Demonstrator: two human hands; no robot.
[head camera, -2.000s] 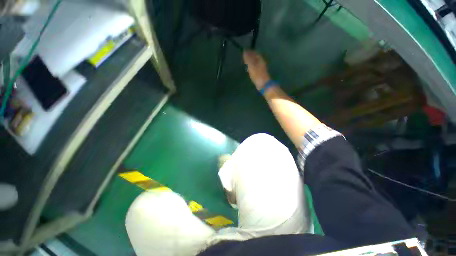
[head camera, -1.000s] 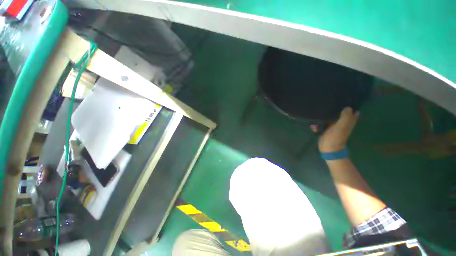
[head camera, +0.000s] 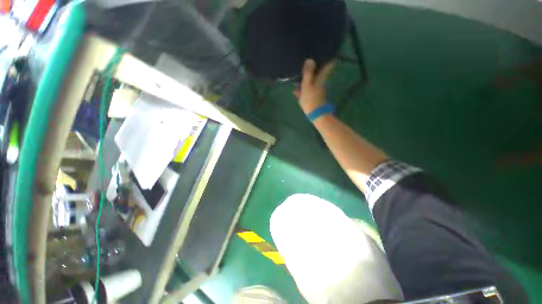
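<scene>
A round stool with a black disc seat and thin dark legs stands upside the top centre of the view, on the green floor. My right hand, bare with a blue wristband, holds the near edge of the seat, its fingers over the dark surface. The fingers under the rim are partly hidden. My left hand is not in view.
A bench with a pale frame and green top edge is at the left. Its lower shelf holds white paper sheets, a dark flat rectangle and a green cable. Yellow-black tape marks the floor.
Since one second ago, the stool and my right hand have moved left in the view, closer to the shelf corner. The bench top over the stool has mostly left the view.
</scene>
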